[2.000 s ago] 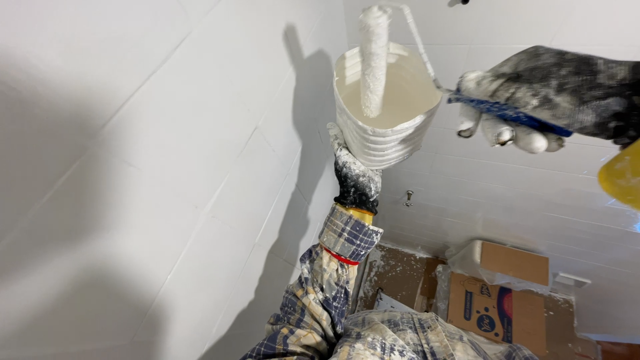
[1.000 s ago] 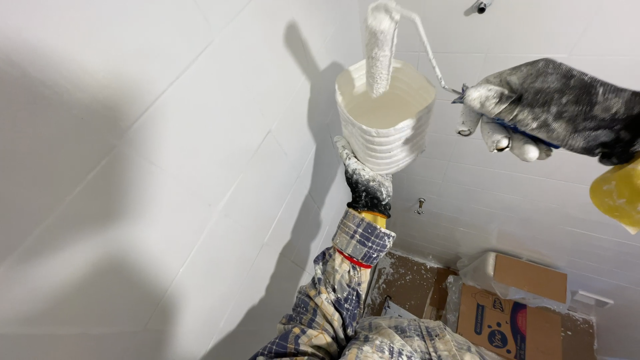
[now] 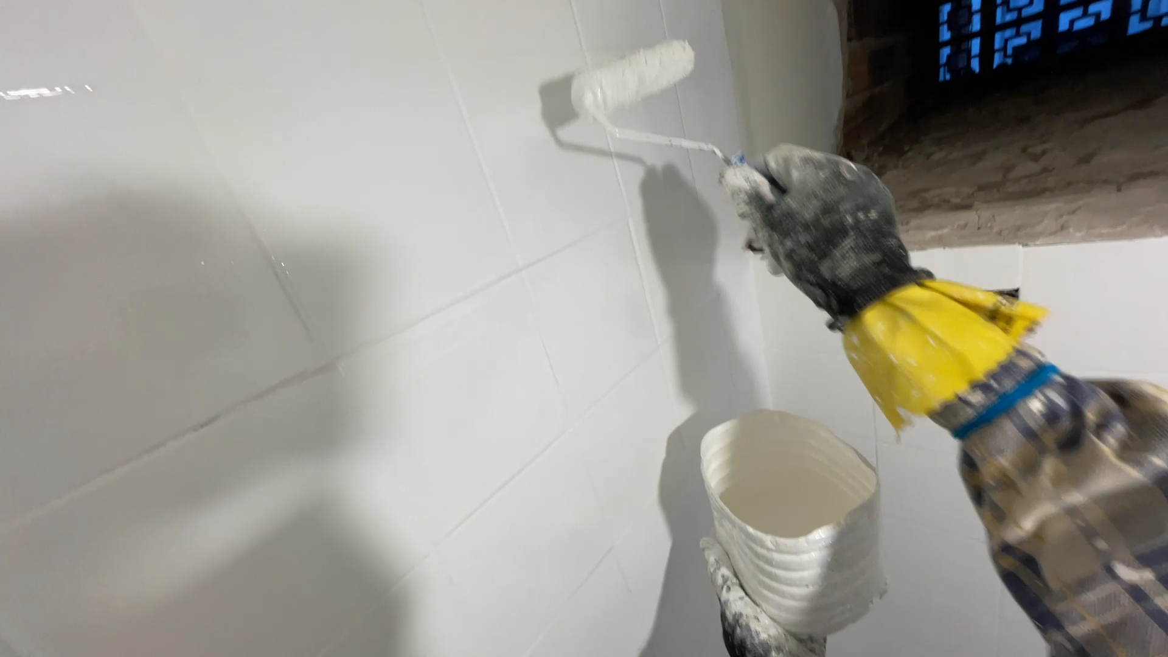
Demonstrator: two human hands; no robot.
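Observation:
My right hand [image 3: 821, 224], in a dark knit glove smeared with white paint, grips the handle of a small paint roller. The roller's white sleeve [image 3: 634, 78] is at or close to the tiled wall [image 3: 411, 228]; contact cannot be told. Below it, my left hand [image 3: 753, 611], also gloved and paint-stained, holds a ribbed white plastic container [image 3: 794, 557] from beneath and the side. White paint [image 3: 794, 493] shows inside the container, whose cut rim is uneven. Most of the roller handle is hidden in my right glove.
At the upper right, a recess with a rough masonry ledge [image 3: 1031, 192] lies below a patterned window grille [image 3: 1027, 36]. The tiled wall meets another white wall [image 3: 821, 392] at a corner just behind the container. Shadows of my arms fall across the tiles.
The roller, over the container's mouth in both earlier frames, is now away from it and up by the left wall. My left hand still holds the container. The view has turned upward to show the grille.

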